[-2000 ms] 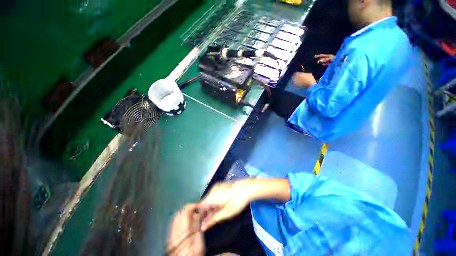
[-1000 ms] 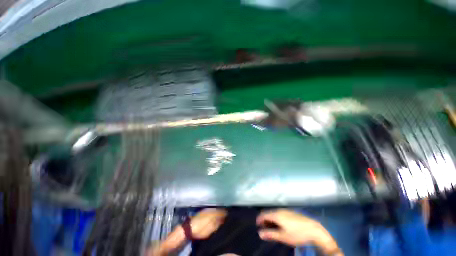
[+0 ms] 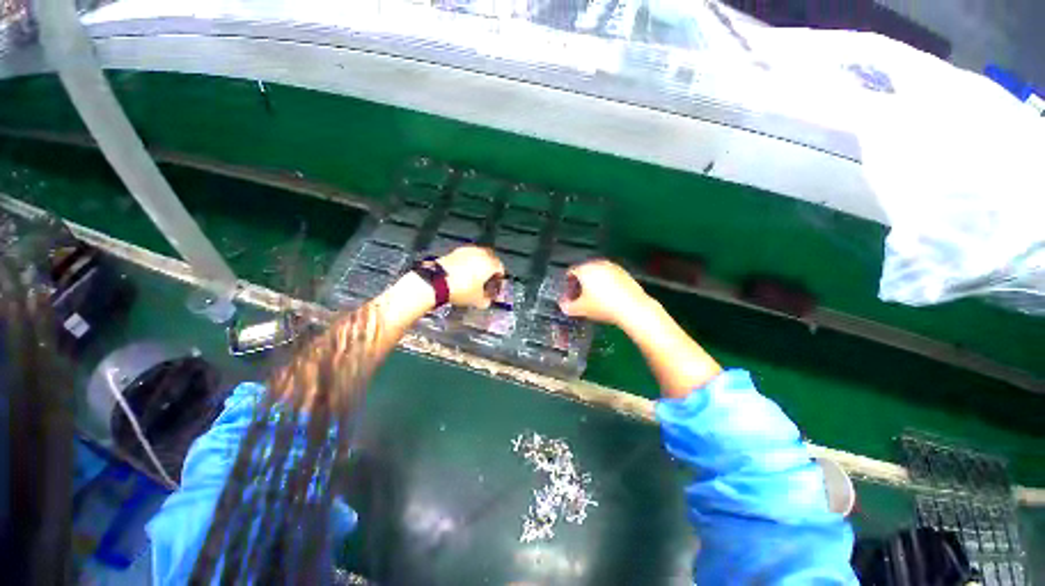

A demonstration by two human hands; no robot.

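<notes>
A clear-grey blister tray (image 3: 521, 214) with rows of rectangular pockets lies beyond the pale bench strip. My left hand (image 3: 468, 278), with a dark red band and a watch-like item at the wrist, is over the tray's near middle with curled fingers. My right hand (image 3: 600, 291) is over the tray's right part, also curled. Small pale pinkish-silver pieces show in the tray under and beside both hands. Whether either hand grips one cannot be told. A loose heap of tiny silver parts (image 3: 557, 490) lies on the dark-green bench nearer to me.
A translucent tube (image 3: 120, 143) slants down at left to a small rectangular item (image 3: 262, 333). A round grey-rimmed object (image 3: 149, 395) stands at far left. A pale cup (image 3: 839, 486) is beside my right sleeve, with gridded trays (image 3: 974, 515) beyond. White plastic film (image 3: 968, 183) hangs upper right.
The view has swung from the right back to the bench and tray. Both my hands have moved from the bench's near edge, near my lap, forward over the blister tray.
</notes>
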